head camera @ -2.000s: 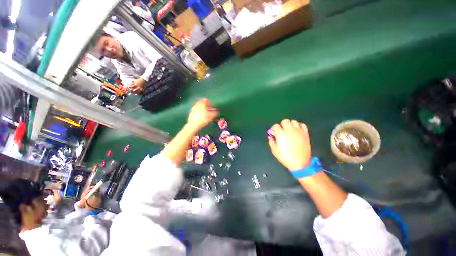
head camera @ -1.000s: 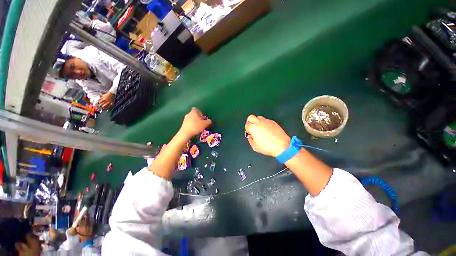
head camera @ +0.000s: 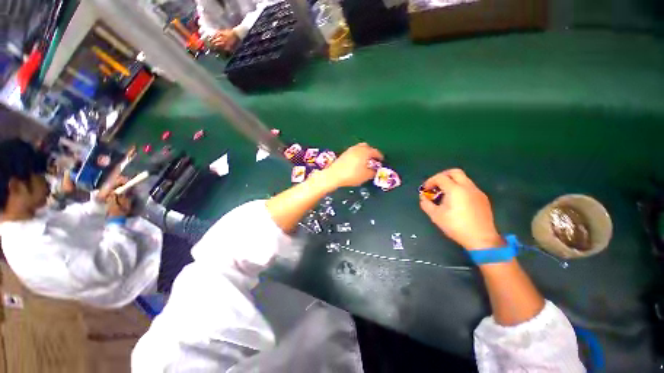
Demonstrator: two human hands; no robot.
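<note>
My right hand [head camera: 461,209], with a blue wristband, pinches a small dark and orange piece [head camera: 432,194] above the green mat. It looks like one of the pink printed housings. My left hand [head camera: 354,166] is low at the right end of the loose group of pink printed housings [head camera: 311,156]. Its fingertips meet a pink piece; whether they grip it I cannot tell. Another housing [head camera: 386,179] lies just beside these fingertips. Small silvery circuit boards [head camera: 327,211] lie scattered nearer me. A thin solder wire [head camera: 400,259] runs across the mat.
A cream tub [head camera: 572,226] with small metal bits stands right of my right hand. A metal post [head camera: 196,80] slants down behind the housings, near white paper scraps [head camera: 220,165]. Black trays [head camera: 268,51], a bottle [head camera: 339,42] and a carton [head camera: 477,20] stand beyond. A person in white [head camera: 80,248] sits at left.
The camera view has shifted. My left hand has moved to the right end of the housings. My right hand has turned, and the piece in its fingers now shows clearly.
</note>
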